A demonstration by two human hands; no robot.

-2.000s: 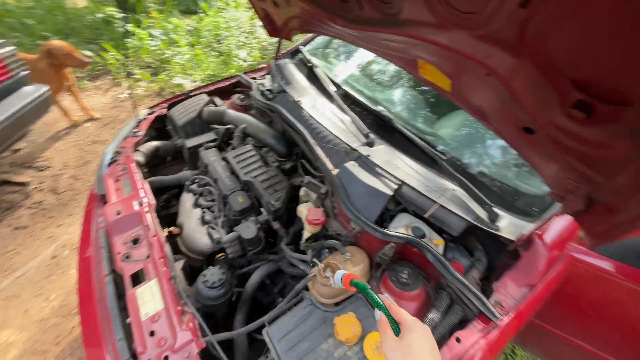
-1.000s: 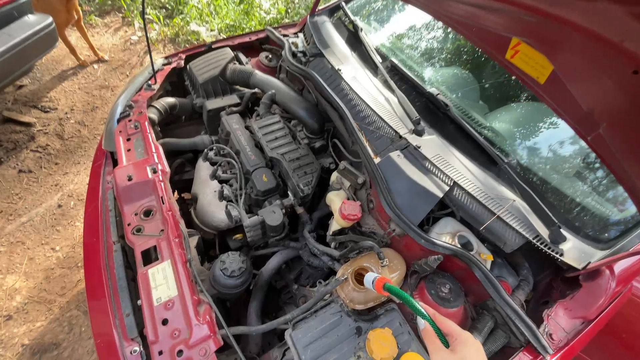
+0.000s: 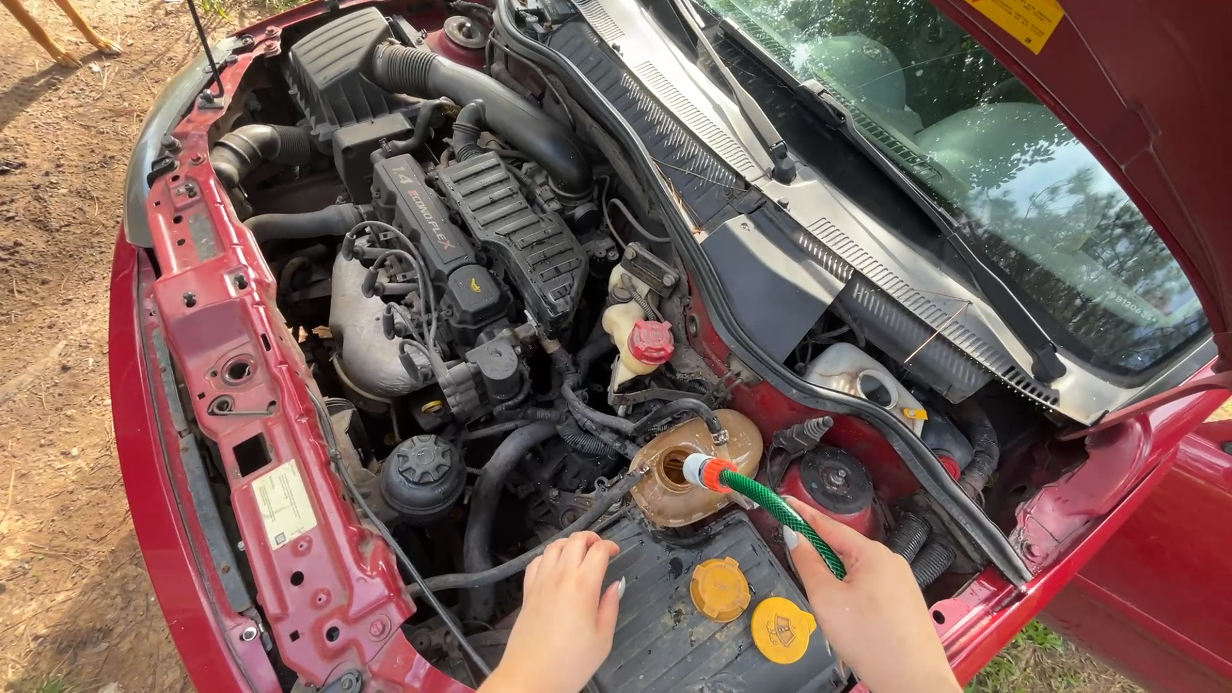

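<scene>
My right hand (image 3: 861, 587) grips a green garden hose (image 3: 784, 515) with a white and orange connector (image 3: 707, 472) on its end. The connector's tip is at the open filler neck of a brownish coolant expansion tank (image 3: 727, 438). My left hand (image 3: 563, 602) rests by the left edge of the black battery cover (image 3: 645, 630), fingers loosely curled, holding nothing visible. On that cover lie two yellow caps, one ribbed (image 3: 720, 589) and one with a washer symbol (image 3: 782, 630). Whether water flows from the hose cannot be told.
The engine (image 3: 423, 217) fills the bay, with a red-capped brake fluid reservoir (image 3: 650, 343) beyond the tank. An open washer filler neck (image 3: 876, 388) is at the right. A thin rod (image 3: 385, 529) crosses the front left. The raised red hood (image 3: 1136, 96) overhangs the right; an animal's legs (image 3: 48, 29) show upper left.
My left hand has come into view at the battery cover. The hose end stays at the tank's opening, held by my right hand. The view has moved closer to the engine bay.
</scene>
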